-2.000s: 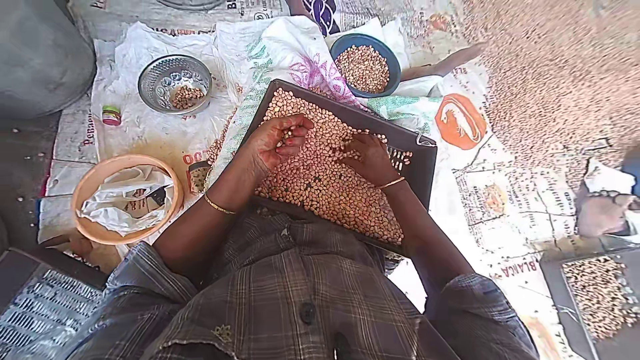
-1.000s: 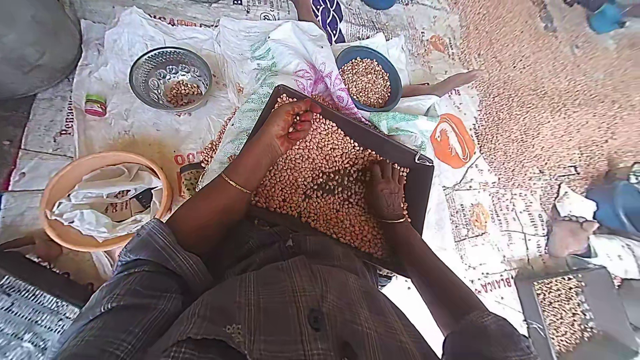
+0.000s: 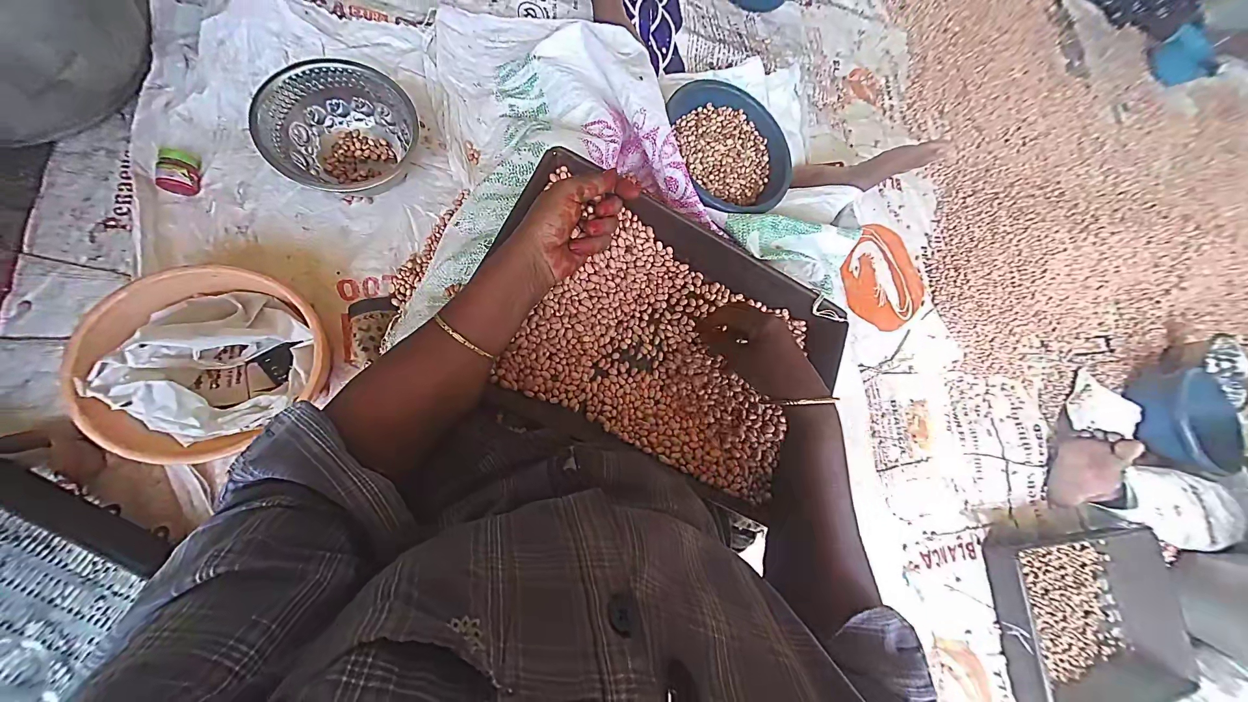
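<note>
A dark rectangular tray (image 3: 770, 265) rests tilted on my lap, spread with pinkish-brown nuts (image 3: 624, 331) that look like shelled peanuts. Over its upper left corner, my left hand (image 3: 583, 226) is curled around several nuts, palm partly turned up. My right hand (image 3: 746, 336) touches the nuts on the tray's right side, its fingers bent and partly in shadow; whether it holds any cannot be told. Bare dark patches of the tray's floor show between the hands. A bangle circles each wrist.
Beyond the tray stands a blue bowl (image 3: 780, 195) of nuts. A metal bowl (image 3: 273, 122) with some nuts, a red jar with green lid (image 3: 177, 172) and an orange basin (image 3: 88, 390) lie left. Nuts cover the ground (image 3: 1053, 214) right. Other people's limbs and a second tray (image 3: 1150, 595) are near.
My left hand, loosely open over the nuts two seconds ago, is now curled near the tray's upper left corner. My right hand still works at the right side, where its fingers have shifted.
</note>
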